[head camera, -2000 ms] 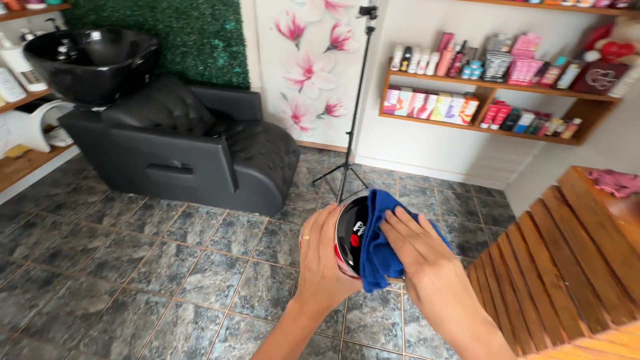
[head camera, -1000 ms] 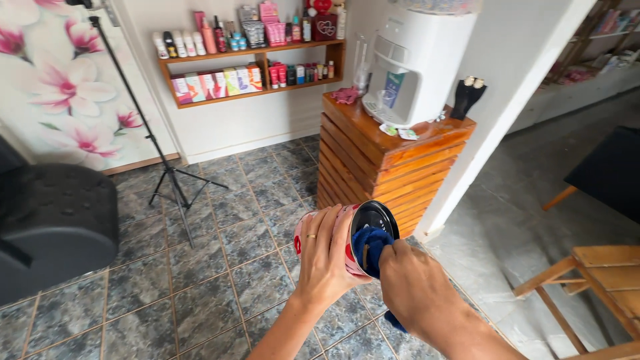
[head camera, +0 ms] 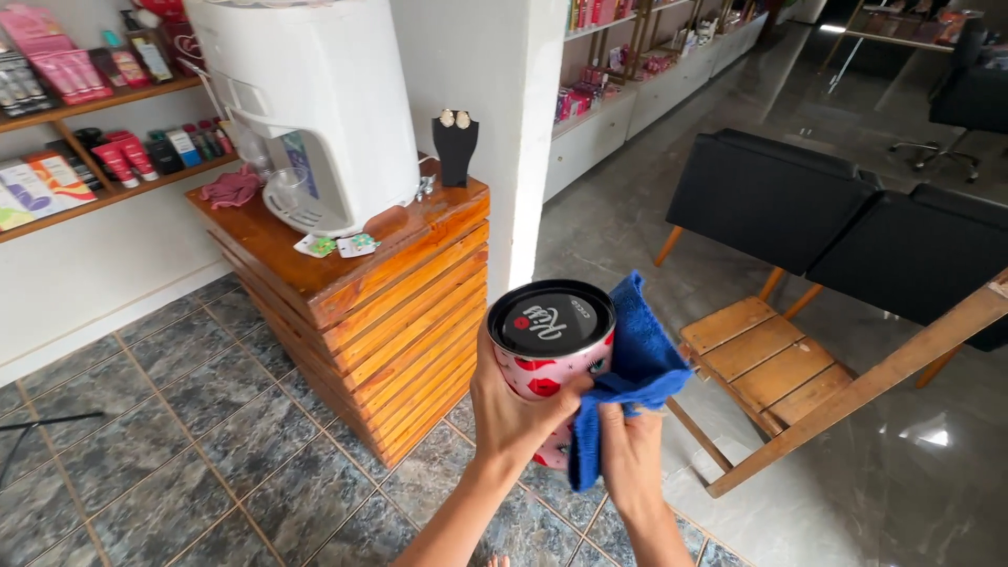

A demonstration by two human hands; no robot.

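A pink cylindrical tin (head camera: 543, 374) with red lip prints and a black lid (head camera: 551, 319) is upright, its lid tilted toward me. My left hand (head camera: 516, 409) grips the tin around its near left side, the thumb across the front. In my right hand (head camera: 630, 449) is a blue cloth (head camera: 642, 354), pressed against the right side of the tin. Part of the cloth hangs down over the tin's lower front, and another part stands up beside the lid. The fingers of my right hand are partly hidden by the cloth.
A slatted wooden cabinet (head camera: 402, 331) bears a white water dispenser (head camera: 315, 110), a pink cloth (head camera: 231, 187) and a black earring stand (head camera: 454, 150). To the right are a wooden folding chair (head camera: 764, 362) and black armchairs (head camera: 764, 205). Wall shelves (head camera: 102, 102) hold cosmetics at left.
The view has swung right. The tin, tilted sideways one second ago, now stands more upright. My right hand and the blue cloth have moved from the tin's end to its side.
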